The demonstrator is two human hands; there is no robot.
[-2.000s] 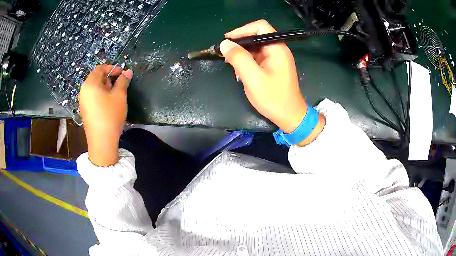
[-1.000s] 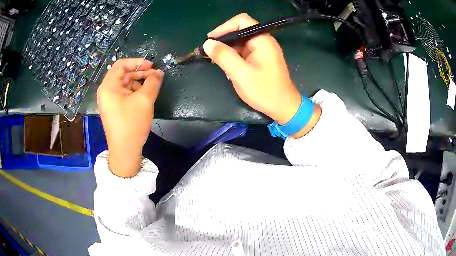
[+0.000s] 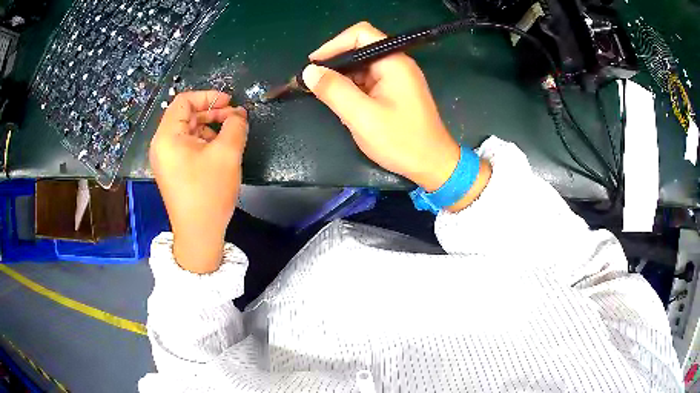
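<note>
My right hand [image 3: 384, 107] holds the black soldering iron [image 3: 368, 54] like a pen, its brass-coloured tip pointing left and down. The tip is at or just beside a tiny silvery-blue part [image 3: 255, 91] on the dark green mat [image 3: 322, 150]; whether they touch is unclear. My left hand [image 3: 201, 153] is left of the part, thumb and forefinger pinching a hair-thin pale wire [image 3: 217, 98]. Its far end is too small to follow. A blue wrist strap [image 3: 457, 184] is on my right wrist.
A clear tray of small parts [image 3: 115, 69] lies at the left. Black cables [image 3: 572, 146], a black holder [image 3: 568, 34], a white strip [image 3: 640, 157] and yellow wires [image 3: 679, 100] lie at the right. Blue bins with a cardboard box [image 3: 80, 209] are below the bench edge.
My left hand has moved right, towards the silvery part. My right hand has moved left with the iron, bringing its tip to the part. The last second shows only slight movement.
</note>
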